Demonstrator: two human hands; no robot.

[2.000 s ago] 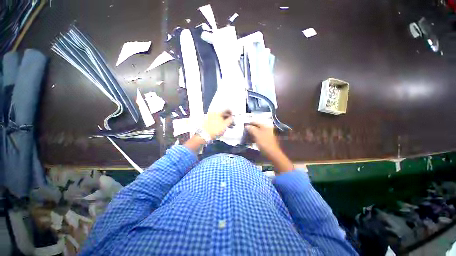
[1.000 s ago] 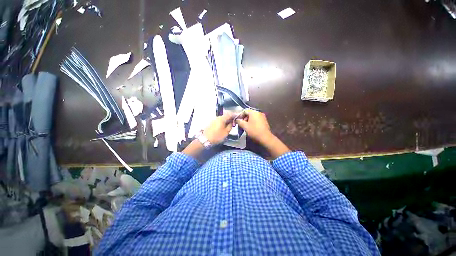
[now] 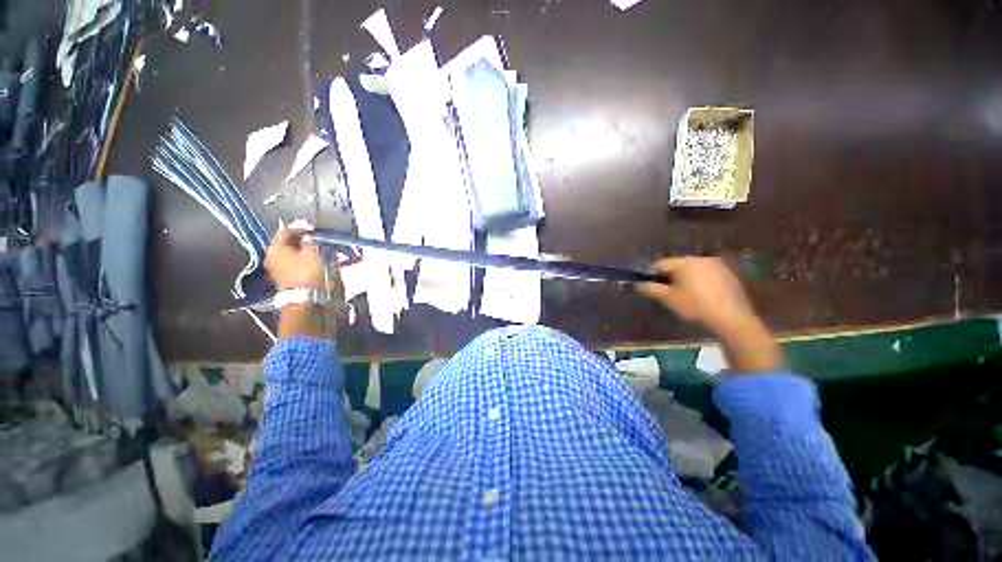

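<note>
A narrow dark blue tie strip [image 3: 483, 259] is stretched almost straight between my hands, above the lower part of the cut pieces. My left hand [image 3: 297, 263] grips its left end near the strip hank. My right hand [image 3: 698, 294] grips its right end over the bare table. A folded pale blue denim stack [image 3: 489, 148] with a rounded upper end lies just beyond the strip. White-faced cut pieces [image 3: 420, 165] and a dark denim panel [image 3: 381, 148] lie to its left. Both hands are bare.
A small open box [image 3: 713, 159] of tiny pale bits stands at the right. A strip hank [image 3: 209, 181] and white scraps [image 3: 264, 145] lie left. Large rolled bundles [image 3: 123, 291] are at the far left. Cloth piles lie below the green table edge [image 3: 857, 362].
My hands were close together at the lower end of the pale stack. They have moved far apart, and the strip is now pulled out between them. The view has shifted slightly.
</note>
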